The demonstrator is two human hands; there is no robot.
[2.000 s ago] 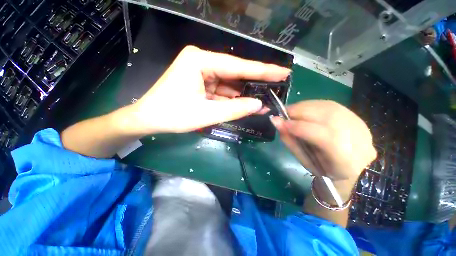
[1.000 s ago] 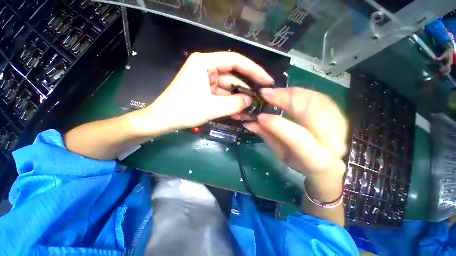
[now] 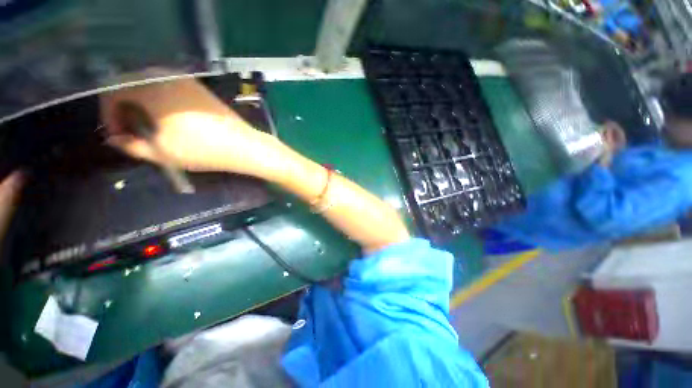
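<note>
My right hand (image 3: pixel 171 125) is blurred at the upper left, over the black machine (image 3: pixel 167 197) and close to the clear guard's lower edge. It holds tweezers (image 3: pixel 178 178), whose silver end points down towards the wearer. A dark blurred shape shows at its fingers; I cannot tell whether it is a part. My left hand (image 3: pixel 9 198) is mostly cut off by the left edge; only a small piece shows, so its grip is hidden. The machine's front edge shows a red light.
A black blister tray (image 3: pixel 448 144) lies on the green bench right of the machine. A black cable (image 3: pixel 277 254) runs from the machine front. A white paper slip (image 3: pixel 64 330) lies at lower left. Clear plastic trays (image 3: pixel 550 106) and a person in a blue sleeve (image 3: pixel 630 186) are at the right.
The view has swung right. My hands, earlier together around the small dark part, are now apart; the right is over the machine, the left almost out of view.
</note>
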